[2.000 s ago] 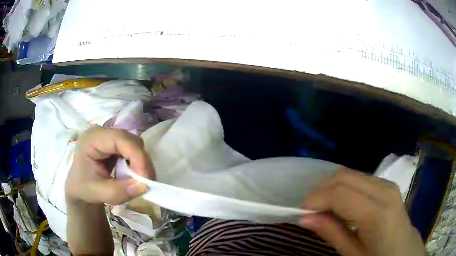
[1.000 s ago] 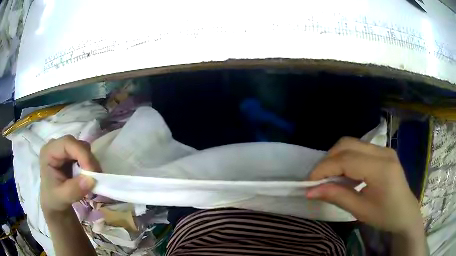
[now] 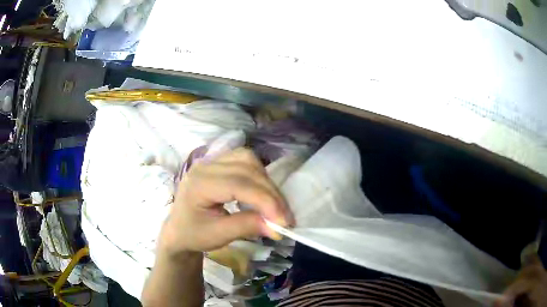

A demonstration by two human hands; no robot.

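A thin white cloth [image 3: 414,243] hangs between my two hands below the table edge, with its near edge stretched in a line slanting down to the right. My left hand [image 3: 225,207] pinches one end of that edge between thumb and fingertips. My right hand [image 3: 528,285] is at the lower right, partly cut off by the picture's edge, and pinches the other end. Part of the cloth rises in a rounded fold behind the stretched edge.
The white table [image 3: 312,48] crosses the top, with a pale machine part [image 3: 510,18] at top right. A heap of white pieces [image 3: 126,174] with a yellow rim [image 3: 144,96] lies left. Purple strips [image 3: 288,138] and scraps lie beside it. A blue bin [image 3: 66,165] stands farther left.
The view has turned left, so the heap and table sit farther right in the picture. My right hand has moved toward the picture's edge. Both hands keep hold of the cloth, now seen more edge-on.
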